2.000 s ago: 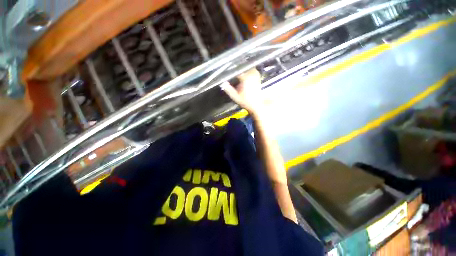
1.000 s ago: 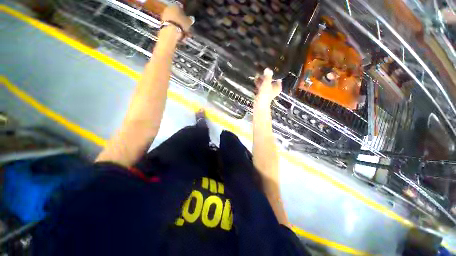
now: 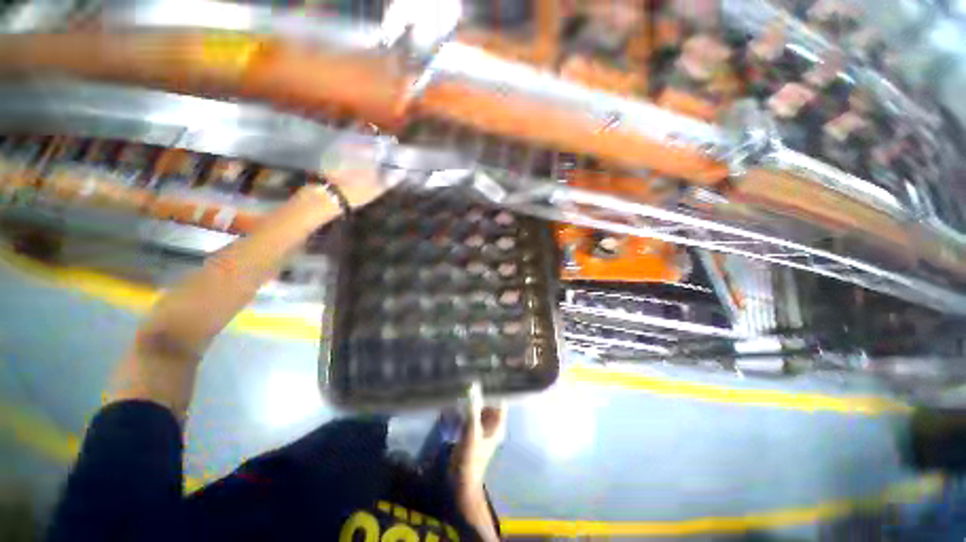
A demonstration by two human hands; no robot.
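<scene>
A dark component tray (image 3: 440, 302) with rows of dark and pinkish lumps lies in front of me, its near part out over the aisle. Its far edge is by the wire rack's silver edge. My right hand (image 3: 482, 429) grips the near rim, thumb on top and fingers hidden below. My left hand (image 3: 360, 175), with a bracelet at the wrist, is blurred at the tray's far left corner and the shelf edge. Whether its fingers close on the tray or on the rack cannot be told.
Chrome wire rack (image 3: 678, 228) levels run across the top and right. Orange-brown fixtures (image 3: 593, 132) with rows of parts sit above and beyond the tray. Another orange board (image 3: 625, 254) is on a lower level to the right. The yellow-lined aisle floor (image 3: 604, 429) lies below.
The tray now shows out from the rack, closer to my body. My right hand has moved down and nearer with its rim. My left hand has changed place, and the view has turned.
</scene>
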